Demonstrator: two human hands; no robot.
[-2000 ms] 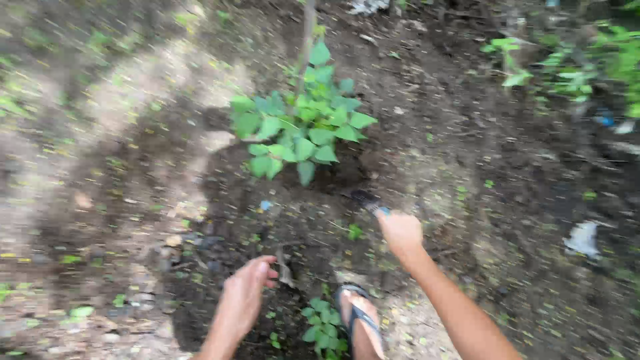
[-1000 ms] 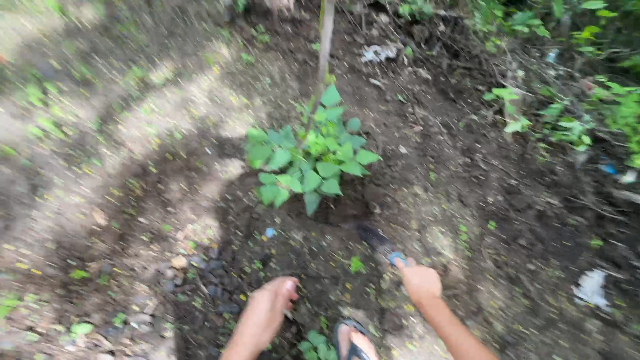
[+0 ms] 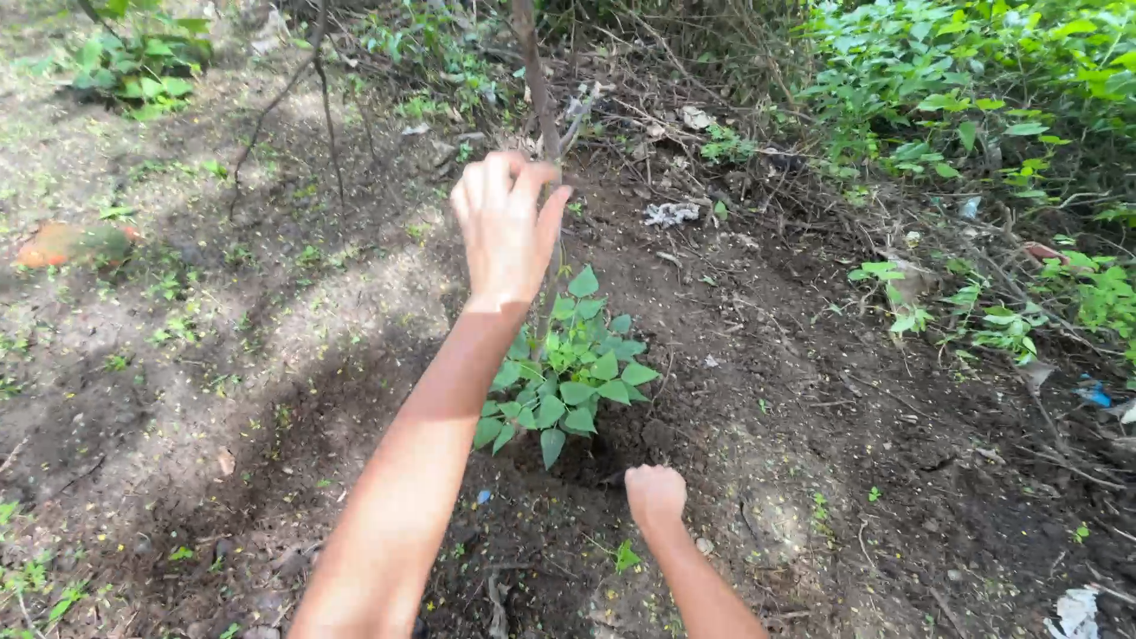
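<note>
My left hand (image 3: 508,226) is raised in front of a thin upright trunk (image 3: 537,84), fingers apart and curled, with nothing seen in it; whether it touches the trunk cannot be told. Below it, a leafy green plant (image 3: 577,390) grows at the foot of the trunk. My right hand (image 3: 657,495) is a fist low to the soil, just right of the plant. It grips a hand tool whose handle is hidden in the fist; only a dark bit of its blade (image 3: 614,479) shows at the edge of the dug soil under the leaves.
Dense green bushes (image 3: 1003,89) fill the upper right, beside dry twigs and litter. A crumpled whitish scrap (image 3: 672,214) lies behind the plant. Thin bare branches (image 3: 327,124) hang at upper left, and an orange-brown object (image 3: 75,244) rests on the ground at far left.
My left hand has gone from low beside my foot up to the front of the trunk. My right hand has stayed near the plant with the tool. The view has tilted up.
</note>
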